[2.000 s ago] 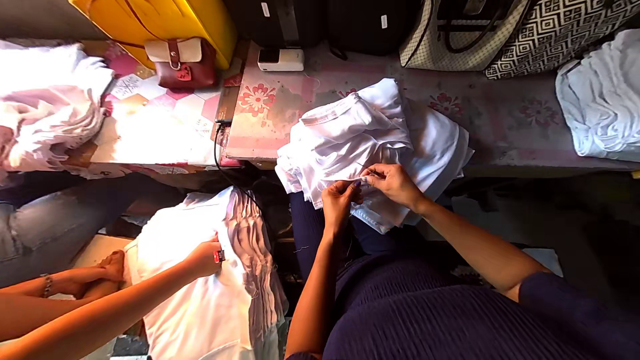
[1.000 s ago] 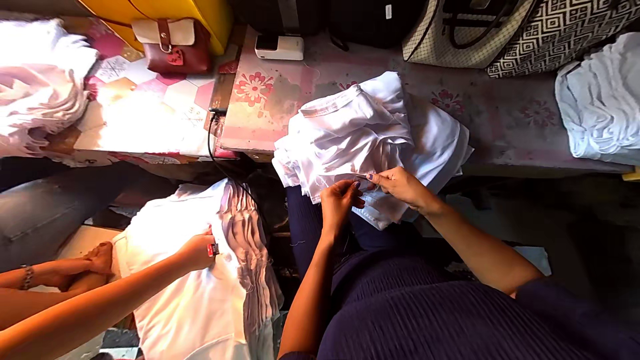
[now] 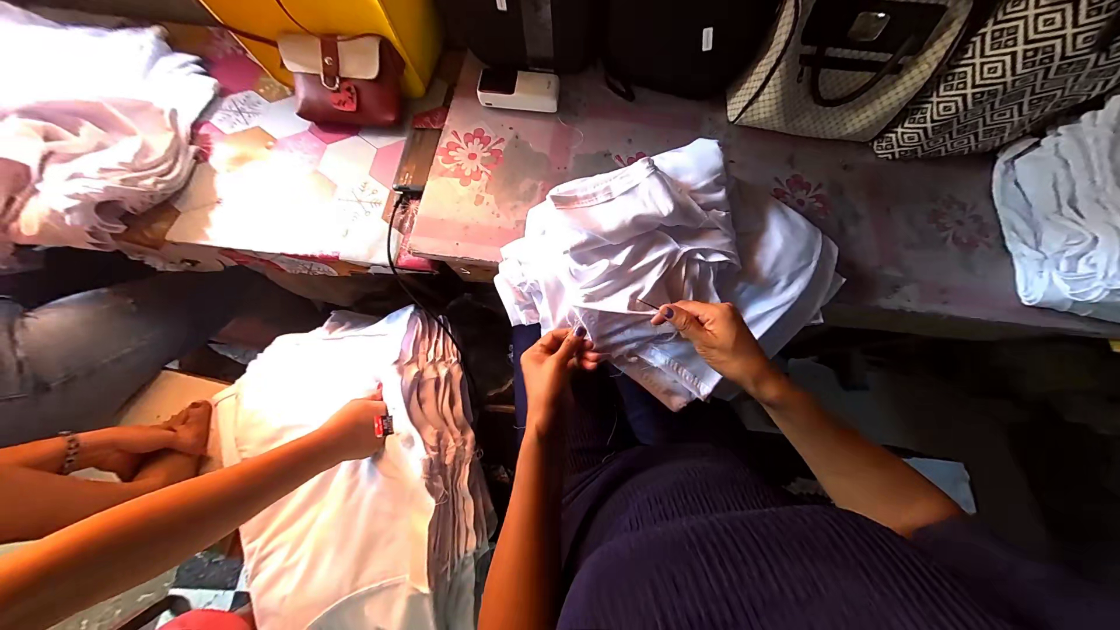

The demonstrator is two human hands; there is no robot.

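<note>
A heap of white fabric garments lies over the table's front edge and hangs toward my lap. My left hand is at its lower edge, thumb and fingertips pinched at a fine thread. To the right, my right hand pinches a thin dark needle-like thing between thumb and finger, over the white cloth. Loose thread ends show near the left fingertips. Whether one thread links both hands cannot be seen.
At left, a co-worker's hand rests on a layered stack of white cloth. More white piles flank the table. Behind are a red-and-cream purse, a white device, bags and a black cable.
My hands, close together in both earlier frames, are now apart, and the thin dark thing now shows clearly at my right fingertips. The heap of white garments stays in place.
</note>
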